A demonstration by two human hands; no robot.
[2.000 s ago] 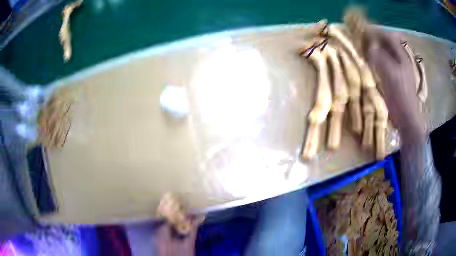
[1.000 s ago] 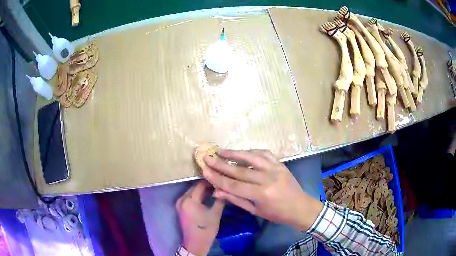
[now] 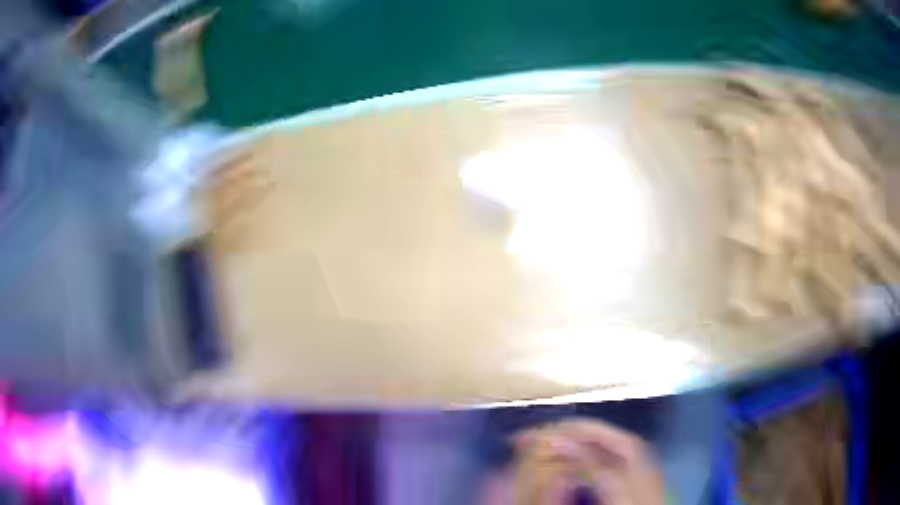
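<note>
The view is strongly blurred. A blurred hand shape point(image 3: 617, 459) shows at the bottom centre, below the table's front edge and cut off by the picture's rim. I cannot tell whether it is one of my hands or both together. A tan patch point(image 3: 543, 459) lies at its fingers; whether it is a sole in the grip cannot be told. A smeared pale shape like the white glue bottle point(image 3: 488, 176) stands mid-table beside the strong glare. Tan figure legs point(image 3: 794, 197) lie as a blurred bundle at the table's right.
A tan sole pile point(image 3: 240, 197) lies at the table's left, with white bottles point(image 3: 170, 182) beside it and a dark phone point(image 3: 197, 306) below. The green belt point(image 3: 424, 44) runs behind the table point(image 3: 365, 296). A blue bin point(image 3: 725, 454) is at lower right.
The view has shifted and blurred, so table things sit further right in the picture. The hands, clear at the table's front edge a second ago, now show only as a cut-off shape below it.
</note>
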